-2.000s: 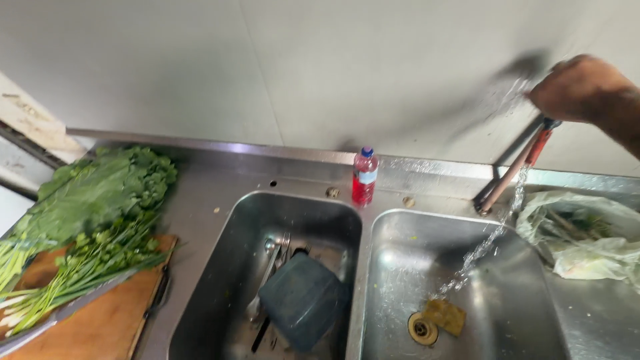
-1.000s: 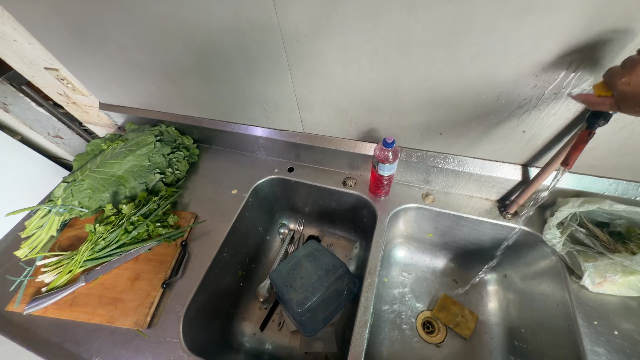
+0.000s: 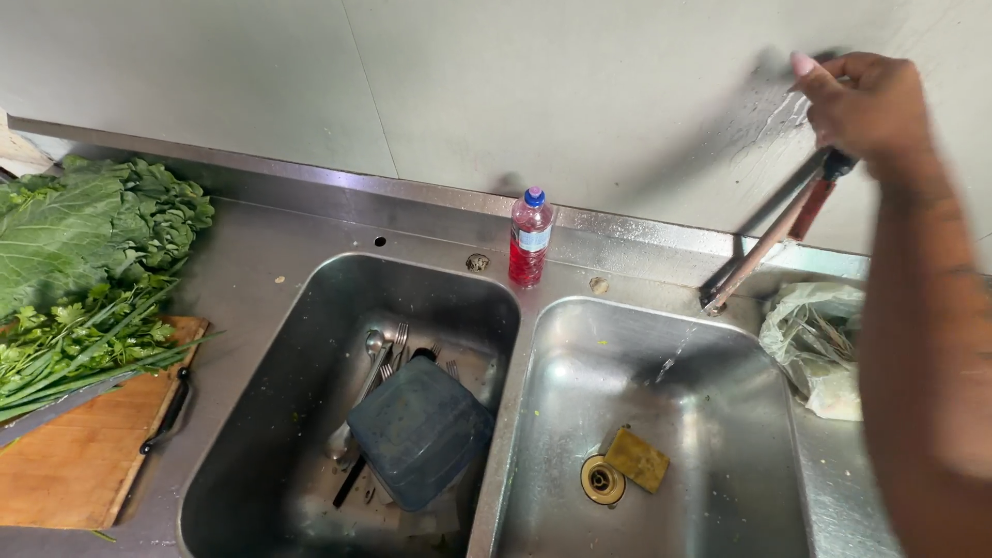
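My right hand (image 3: 864,105) is raised at the upper right, its fingers curled at the top of the faucet (image 3: 767,244), a slanted pipe with a black and red end that rises from behind the right sink basin. The hand hides the faucet's top, so its hold is unclear. A thin bit of water shows over the right basin (image 3: 721,403). There a yellow sponge (image 3: 638,459) lies against the drain (image 3: 602,479). A plastic bottle of red liquid (image 3: 529,240) stands upright behind the divider. My left hand is out of view.
The left basin (image 3: 263,395) holds a dark plastic container (image 3: 422,434) over forks and spoons. Leafy greens (image 3: 85,240) and herbs lie at the left, partly on a wooden cutting board (image 3: 85,465) with a knife (image 3: 66,407). A plastic bag (image 3: 818,349) sits right of the sink.
The water stream that ran into the right basin has dwindled to a short trace. My right hand was at the faucet's top in the earlier frames too; more of the forearm shows now.
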